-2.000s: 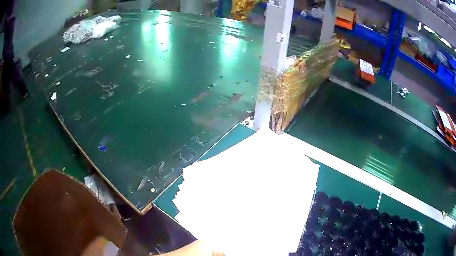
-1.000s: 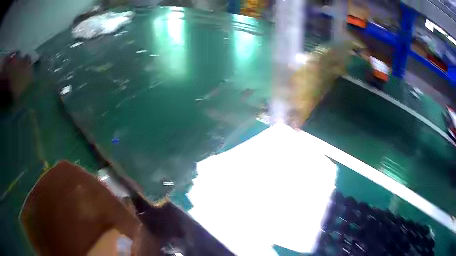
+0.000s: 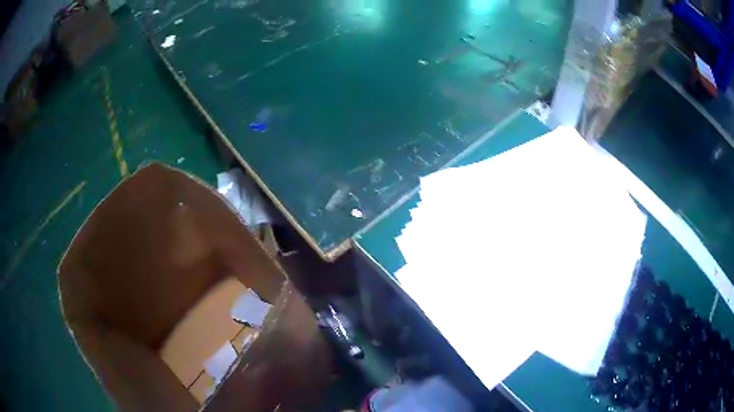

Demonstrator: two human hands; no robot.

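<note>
No hand shows in the head view. A fanned stack of white sheets [image 3: 523, 249], overexposed, lies on the green bench at the right of centre. Its lower edge is uneven. Small round black caps [image 3: 668, 346] lie close together right of the sheets, cut off by the frame's edge. An open brown carton [image 3: 145, 241] stands at the lower left, below the bench's level. Inside it are light brown cardboard surfaces with whitish pieces on them.
A large green table [image 3: 354, 88] fills the top middle, with its corner near the carton. A grey post [image 3: 583, 64] and a wrapped brown panel [image 3: 624, 68] stand behind the sheets. A blurred pale blue thing [image 3: 422, 398] shows at the bottom edge. Yellow lines mark the floor.
The view has turned down and left, so more of the carton's inside shows. A skin-coloured shape at the bottom edge two seconds ago is gone. The sheets' lower edge shows a different outline.
</note>
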